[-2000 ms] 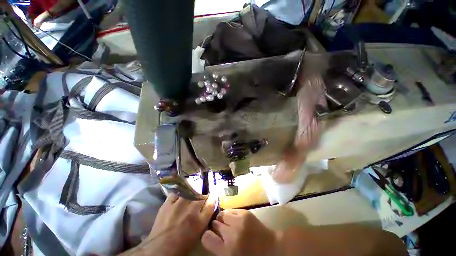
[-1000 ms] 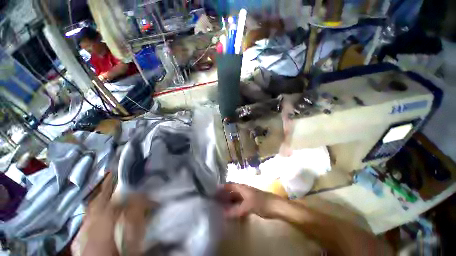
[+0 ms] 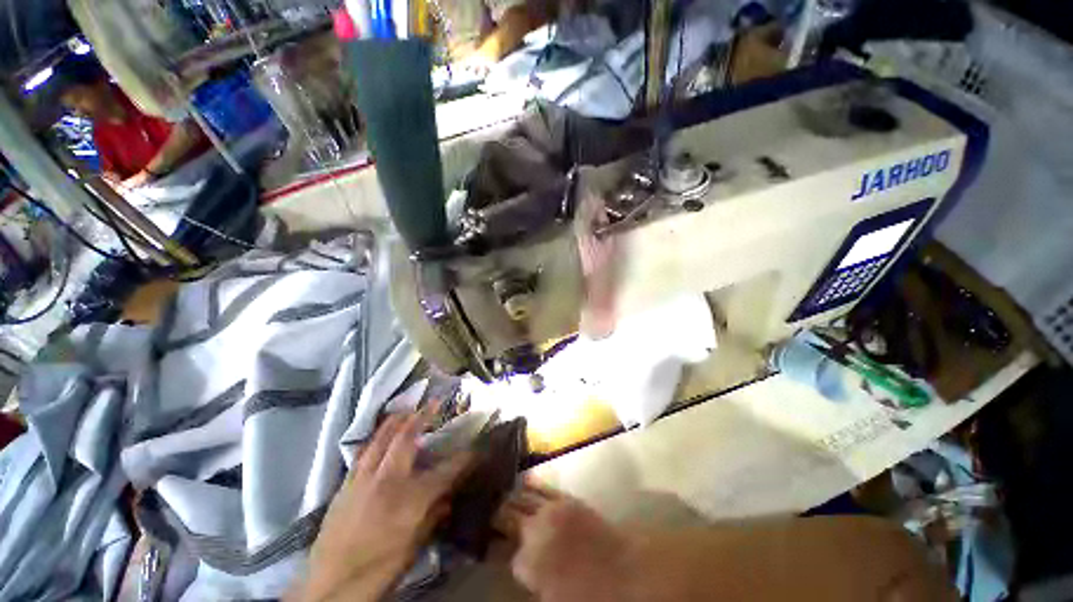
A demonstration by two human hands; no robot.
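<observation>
The garment (image 3: 282,412), pale grey-white with dark grey stripes, lies in folds left of the needle. Its dark face (image 3: 485,488) shows between my hands. The sewing machine (image 3: 753,200) has a cream head, and its needle area is washed out by bright light. My left hand (image 3: 382,500) lies on the garment just front-left of the needle, holding the cloth with fingers a little spread. My right hand (image 3: 565,541) pinches the near edge of the dark cloth, below the needle. Its fingertips are blurred.
A dark green-grey tube with pens (image 3: 406,141) stands on the machine head. A white cloth scrap (image 3: 659,365) lies right of the needle. A green-handled tool (image 3: 888,379) lies at the table's right. A person in red (image 3: 135,135) sits at the far left. A white basket (image 3: 988,82) is at upper right.
The view has swung and steadied. The garment, blurred and bunched one second ago, now lies with stripes showing. My left hand has moved right, close to the needle; the dark cloth shows between my hands.
</observation>
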